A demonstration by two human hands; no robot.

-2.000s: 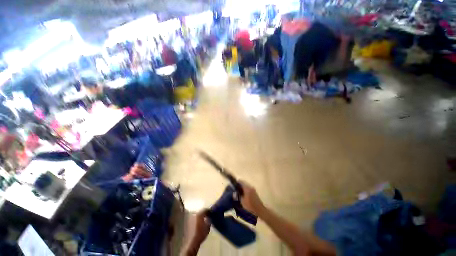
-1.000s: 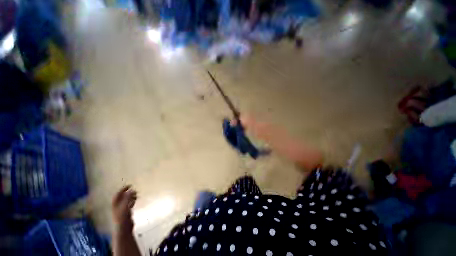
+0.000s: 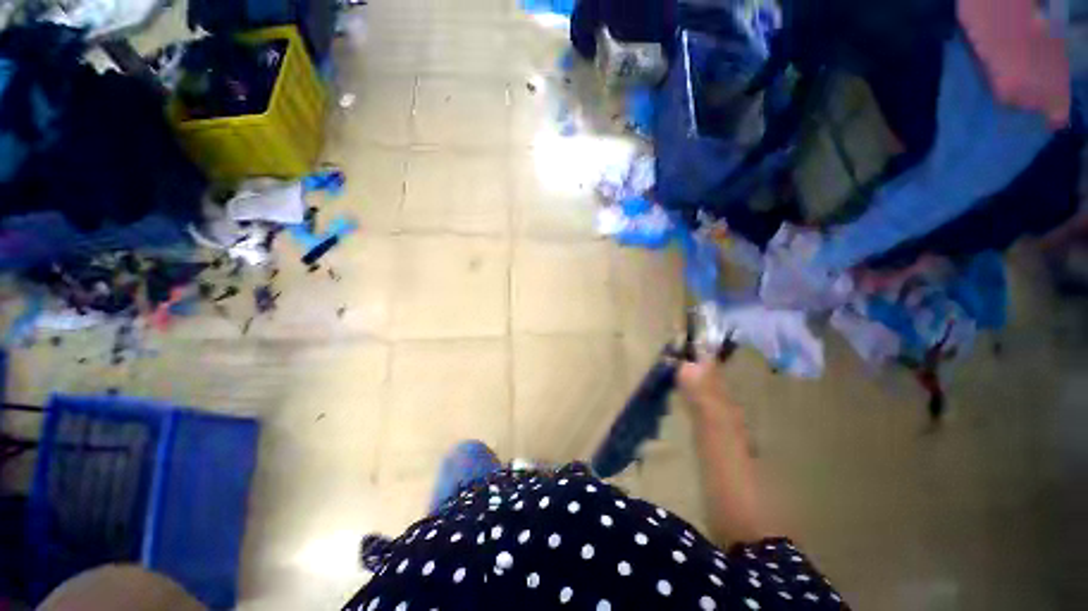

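My right hand (image 3: 702, 376) is in front of me, right of centre, with the arm reaching out from the polka-dot garment. It is closed on a dark cut panel (image 3: 638, 418) that hangs down toward my body. A short dark piece sticks up at the fingers, but blur hides what it is. My left hand cannot be made out. A rounded skin-toned shape is cut off by the bottom left edge, and I cannot tell what part it is.
A blue crate (image 3: 203, 489) stands at lower left. A yellow crate (image 3: 248, 137) with dark contents is at upper left. Fabric scraps (image 3: 776, 334) litter the tan tiled floor on both sides. Large cloth bundles (image 3: 919, 203) are at upper right.
The view has moved along the floor, and the yellow crate and right-side bundles are now closer. The panel still hangs from my right hand. My left hand has left the picture.
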